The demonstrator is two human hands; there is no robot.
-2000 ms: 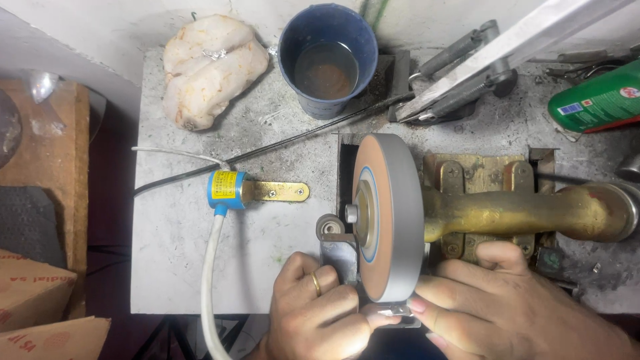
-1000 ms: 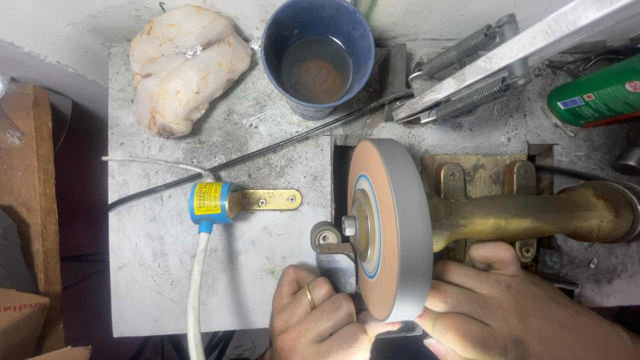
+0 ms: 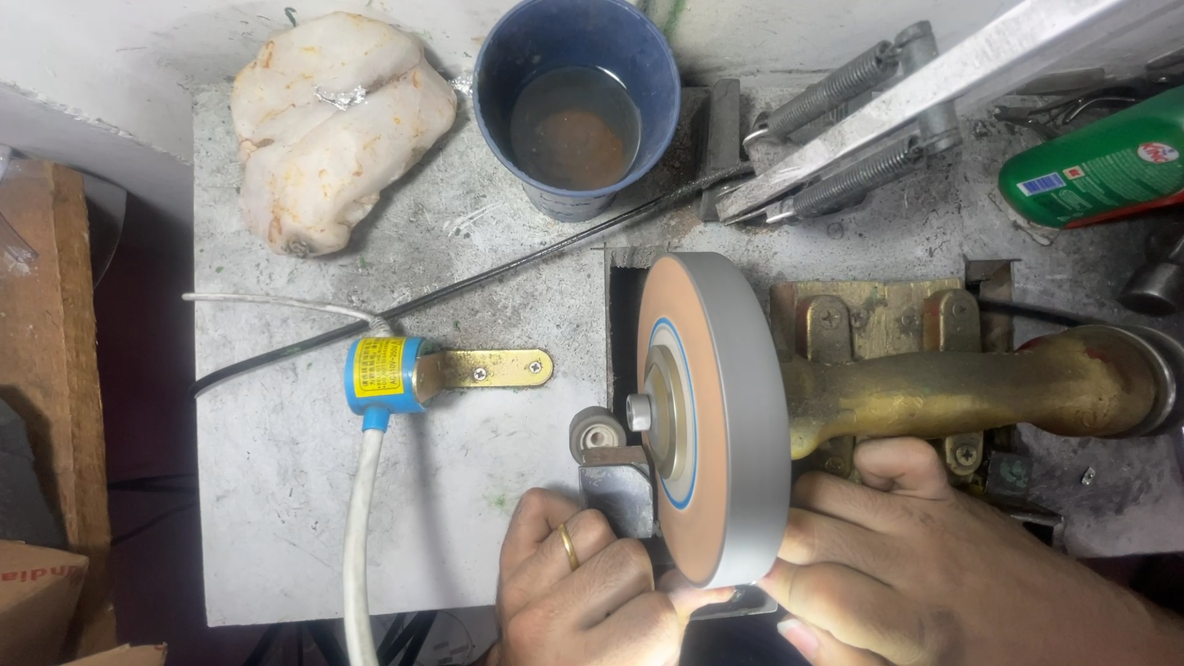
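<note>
A grinding wheel (image 3: 754, 416) with a grey rim and tan side face stands upright on a brass-coloured spindle housing (image 3: 925, 398). My left hand (image 3: 583, 587), with a ring on one finger, is curled below a metal bracket (image 3: 618, 498) at the wheel's left; its fingertips reach the wheel's lower edge. On the right, my right hand (image 3: 888, 564) rests knuckles against the housing, fingertips at the same edge. A small metal piece is pinched between the fingertips of both hands, mostly hidden now by wheel and fingers. A dark metal plate (image 3: 740, 606) shows beneath them.
A blue cup (image 3: 578, 102) of murky liquid stands behind the wheel, left of a sprung lamp arm (image 3: 860, 111). A whitish lump (image 3: 338, 134) lies at back left. A blue cable-fed sensor (image 3: 384, 375) sits on the worktop (image 3: 277, 518). A green bottle (image 3: 1101, 162) lies at right.
Two seconds ago a shiny bit of metal showed between my fingertips below the wheel; now it is mostly out of sight. Both hands keep nearly the same place at the wheel's lower edge.
</note>
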